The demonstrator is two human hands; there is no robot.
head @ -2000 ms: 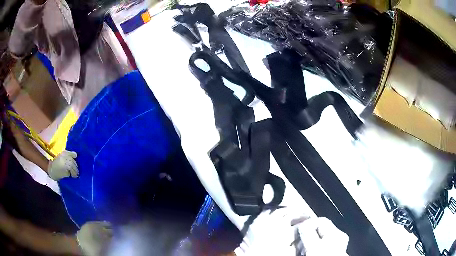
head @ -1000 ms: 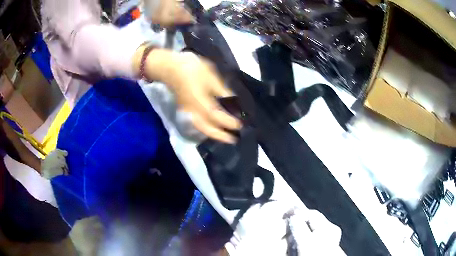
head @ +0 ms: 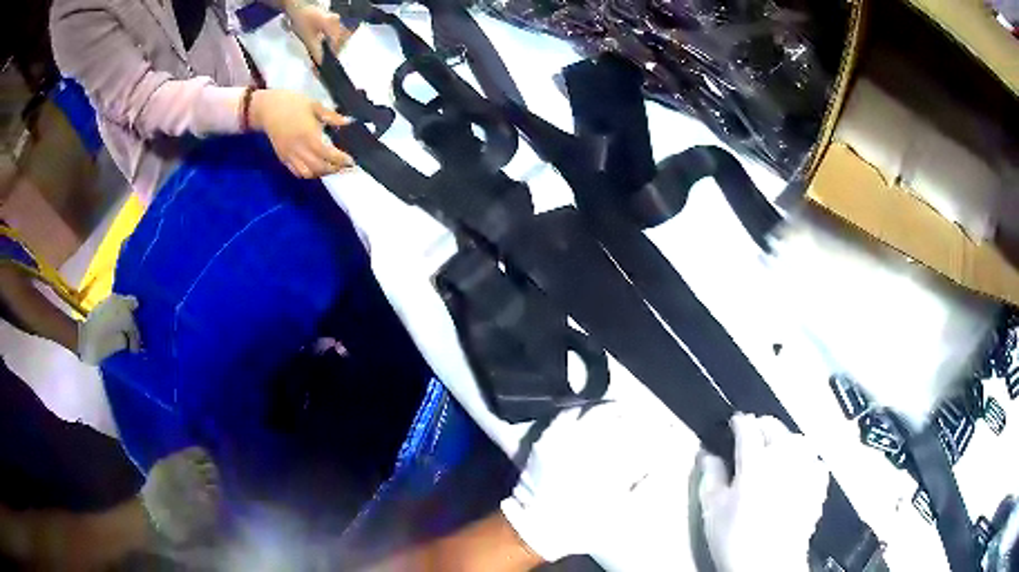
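Note:
Long flat black webbing straps [head: 670,318] lie overlapping and looped on the white table. My right hand [head: 765,492], in a white glove at the bottom edge, is closed around one strap running down from the pile; strap shows on both sides of it. My left hand [head: 609,475], also white-gloved, is beside it at the table's near edge, below a looped strap [head: 508,346]. Its fingers are overexposed and partly hidden, so its grip cannot be told. A co-worker's bare hand [head: 302,132] holds a strap at the far left edge.
A blue lined bin [head: 235,291] stands left of the table, with a co-worker's greyish gloves [head: 182,492] on its rim. An open carton [head: 911,229], clear polybag [head: 905,335] and black slide buckles [head: 883,430] are right. Film-wrapped dark straps [head: 726,56] lie behind.
The co-worker's bare hands have moved back from over the straps to the far left and pull a strap there. My right hand has shifted right and now shows around a strap.

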